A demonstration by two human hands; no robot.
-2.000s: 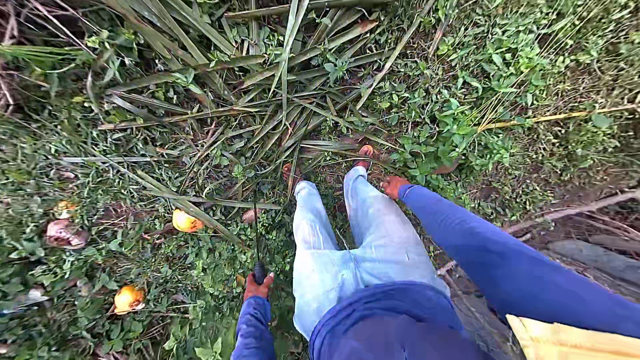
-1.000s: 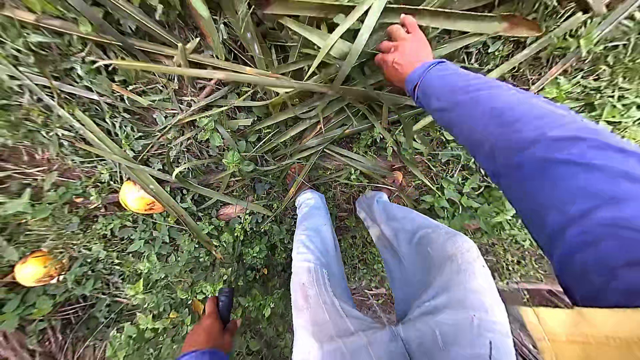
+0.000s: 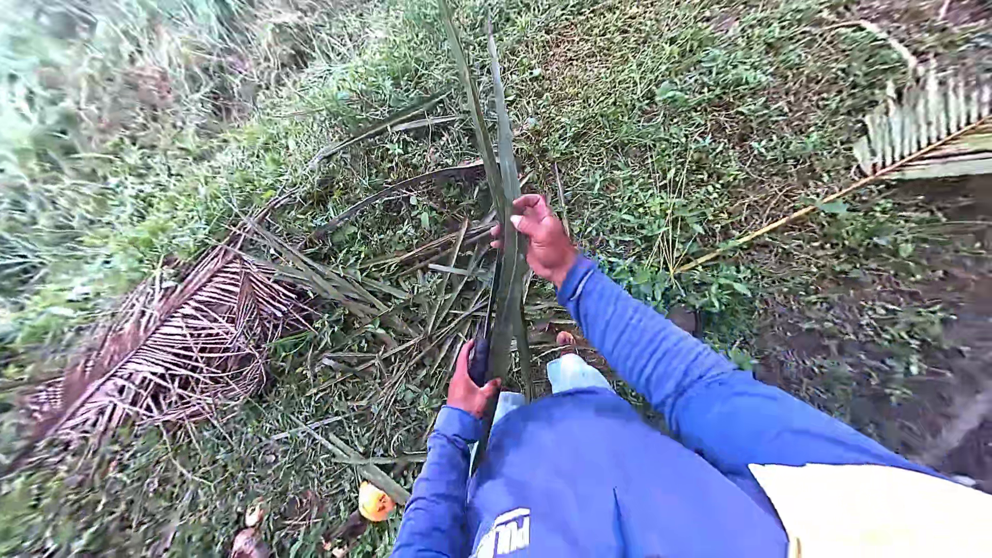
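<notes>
Long green leaf blades (image 3: 508,302) stand roughly upright before my body, running from near my waist to the top of the view. My right hand (image 3: 542,240) holds them at mid-length, thumb and fingers around the blades. Lower down, my left hand (image 3: 473,384) grips a black handle (image 3: 480,361) and also touches the leaves' lower part. A thin dark blade seems to run up from the handle along the leaves' left edge; it is mostly hidden behind them.
Cut leaf pieces (image 3: 341,287) litter the ground ahead of my feet. A dried brown palm frond (image 3: 178,349) lies at left, another frond (image 3: 922,147) at upper right. An orange husk or fruit (image 3: 375,501) is at lower left. Bare dark soil (image 3: 868,349) borders the grass at right.
My right hand, reaching down to the leaf pile a second ago, now holds long leaves up before me. My left hand with the black handle has come in beside them. The view has shifted.
</notes>
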